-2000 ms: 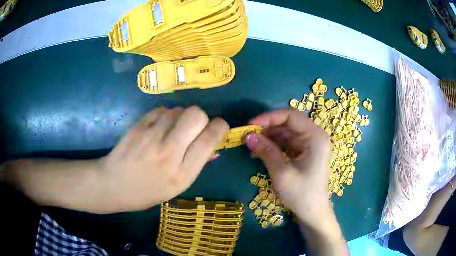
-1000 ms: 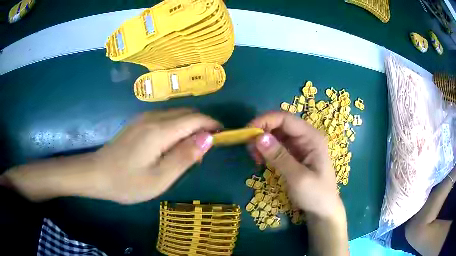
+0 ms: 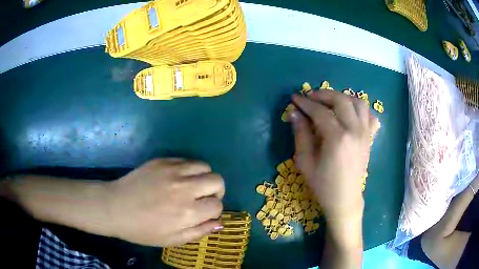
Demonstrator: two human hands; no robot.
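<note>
My left hand (image 3: 168,202) lies over the upper left part of the row of nested yellow bases (image 3: 226,244), fingers curled at its top edge; whether it grips one is hidden. My right hand (image 3: 339,142) is over the heap of small yellow clips (image 3: 286,199) and covers its middle. Its thumb and forefinger are close together beside a clip (image 3: 287,112); I cannot tell if they hold one. A single yellow base (image 3: 191,80) lies face up beyond my hands, just below a fanned stack of bases (image 3: 184,31).
A white strip (image 3: 325,39) curves across the dark green surface. A clear bag of pale pink strands (image 3: 433,142) lies at the right, with another person's arm (image 3: 451,215) beside it. Yellow toy bodies (image 3: 450,50) and more yellow parts (image 3: 412,13) lie beyond the strip.
The yellow base is no longer held between my hands. My left hand has moved down to the nested row. My right hand has moved up and right over the clips.
</note>
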